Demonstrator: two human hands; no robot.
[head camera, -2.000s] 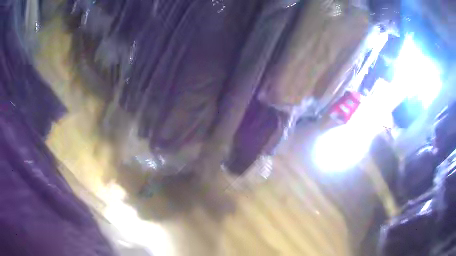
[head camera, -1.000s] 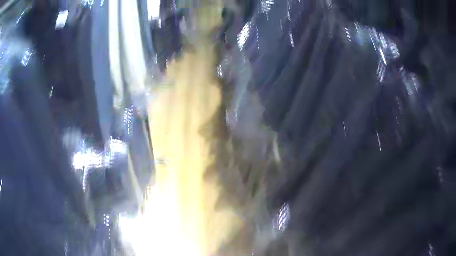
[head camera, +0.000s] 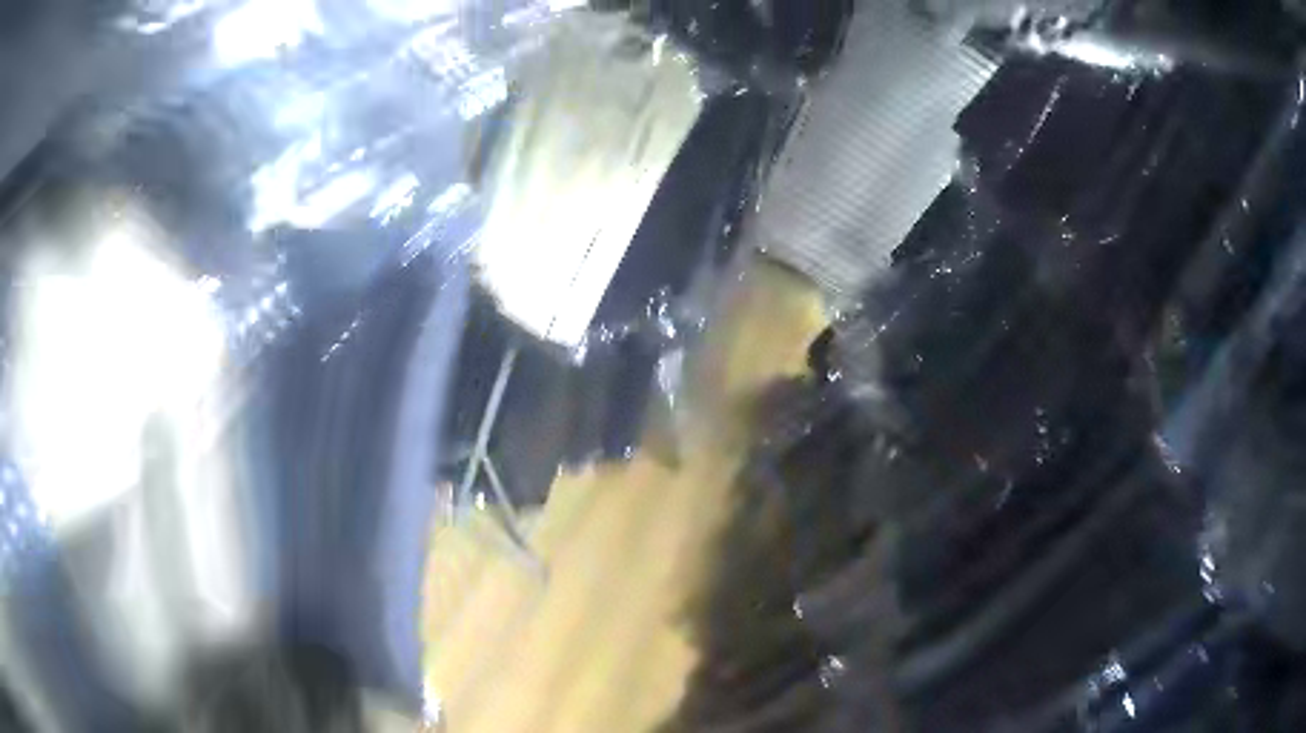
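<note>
No hand can be made out; the view is blurred. Dark bagged garments (head camera: 1046, 358) fill the right side, with small bright glints on their clear film. A blue-grey garment (head camera: 344, 473) hangs close on the left, beside a pale, very bright garment (head camera: 129, 401) at the left edge. A cream garment (head camera: 580, 172) hangs at the upper middle. A grey, finely striped garment (head camera: 867, 151) hangs to its right among dark ones.
Pale wood-look floor (head camera: 566, 616) shows in a narrow aisle between the garments. Thin metal rack legs (head camera: 491, 430) stand on it at centre left. Shiny clear film (head camera: 358, 129) spreads across the upper left.
The view has swung and now shows a different part of the rows. The cream and striped garments and the rack legs are now visible; the dark garments remain on the right.
</note>
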